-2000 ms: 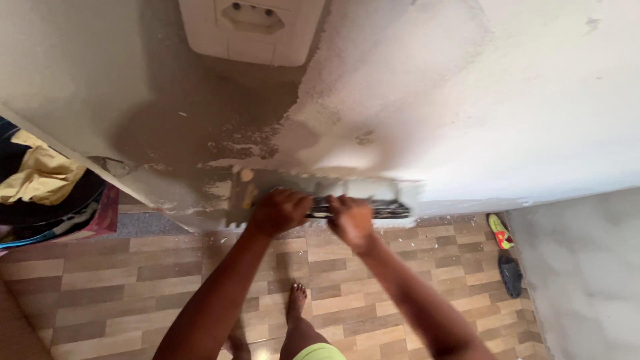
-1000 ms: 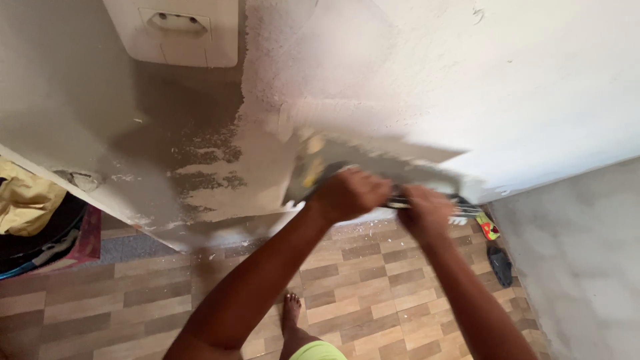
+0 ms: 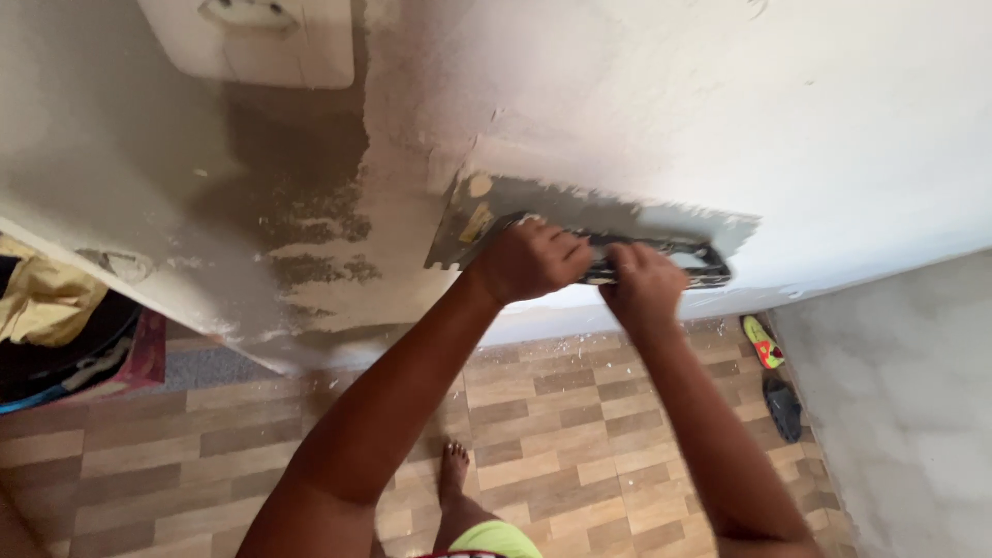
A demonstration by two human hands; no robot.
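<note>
Both my hands grip the black handle of a notched plastering trowel (image 3: 604,205), whose wide grey metal blade lies tilted against the wall. My left hand (image 3: 533,262) holds the handle's left part, and my right hand (image 3: 645,283) is closed on it further right. Pale skim plaster (image 3: 434,101) covers the wall above the blade. To the left of it, a darker, bare-looking patch (image 3: 287,147) has a ragged plaster edge. A white socket plate (image 3: 263,46) sits on the wall at the upper left.
A grey side wall (image 3: 907,372) stands at the right. On the wood-pattern floor (image 3: 542,434), dotted with white crumbs, are a yellow and red shoe (image 3: 762,341) and a dark shoe (image 3: 783,409). A container with beige cloth (image 3: 46,298) is at the left beyond the wall's edge.
My hands and the trowel have moved right along the wall, away from the dark patch, since the earliest frame. Both hands have stayed on the handle.
</note>
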